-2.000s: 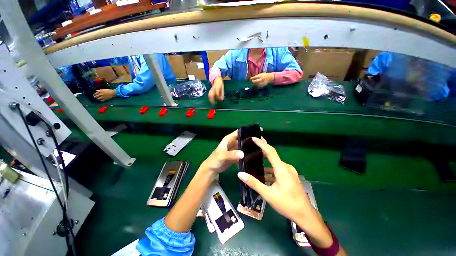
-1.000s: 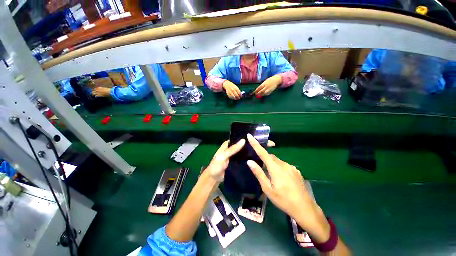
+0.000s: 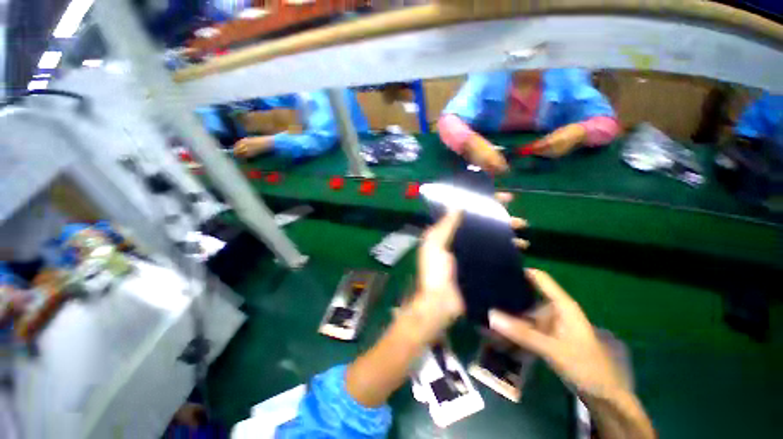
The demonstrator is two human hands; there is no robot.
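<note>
A glossy black joined phone is held up in front of me, with a bright reflection across its upper end. My left hand grips its left edge. My right hand holds its lower right side, thumb near the bottom end. Display assemblies lie below on the green bench: a white-bordered one, a pinkish one partly under the phone, and a stack at the left. The picture is blurred.
A silver-grey body lies beyond the stacks. Small red parts line the far ledge. A white post and machine stand at left. A person in blue works opposite, near crinkled plastic bags.
The view has swung left, so the bench appears shifted right. The phone is now tilted and catches more light. My right hand has moved from its face to its lower end.
</note>
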